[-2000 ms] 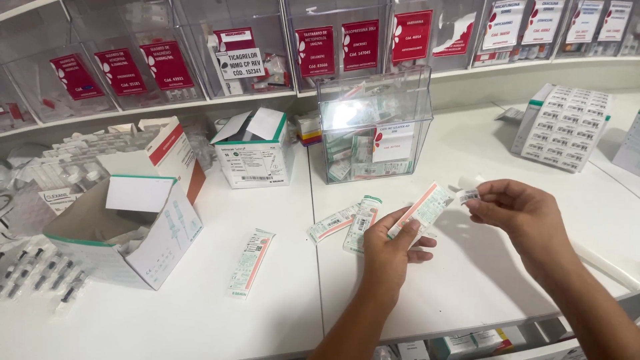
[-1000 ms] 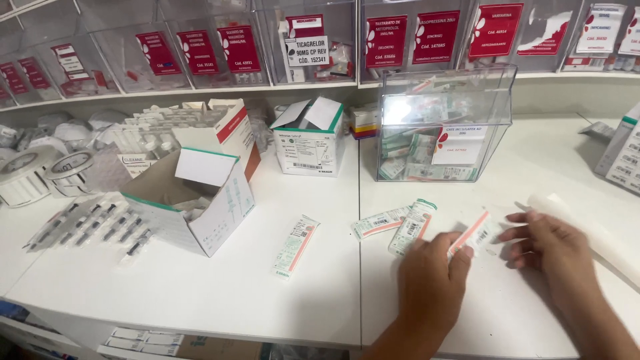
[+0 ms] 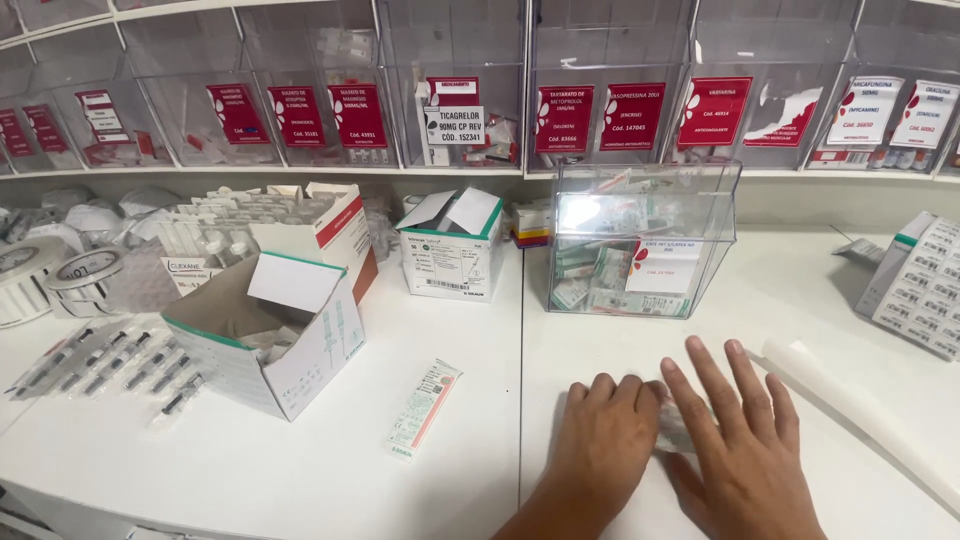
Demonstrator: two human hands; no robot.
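Observation:
My left hand [image 3: 609, 442], fingers curled, rests low over the white counter on the near edge of some catheter packets [image 3: 675, 424], which the hands mostly cover. Just right of it, my right hand [image 3: 742, 442] lies flat with fingers spread over the same packets. Whether the left fingers grip a packet cannot be seen. One sealed B. Braun catheter packet [image 3: 425, 409] with an orange stripe lies alone on the counter to the left. Behind the hands stands a clear plastic bin [image 3: 637, 262] filled with similar packets.
Left are an open catheter carton [image 3: 300, 375], bagged syringes [image 3: 112, 360], a Clexane box [image 3: 352, 232] and label rolls [image 3: 82, 277]. An opened B. Braun box [image 3: 450, 262] stands behind. Right lie a white paper strip [image 3: 847, 405] and a sheet of barcode labels [image 3: 922, 285]. Labelled bins [image 3: 457, 45] line the back.
The packet held up in my left hand two seconds ago is now down among the hands. My right hand has come over beside the left and flattened. The view has shifted left.

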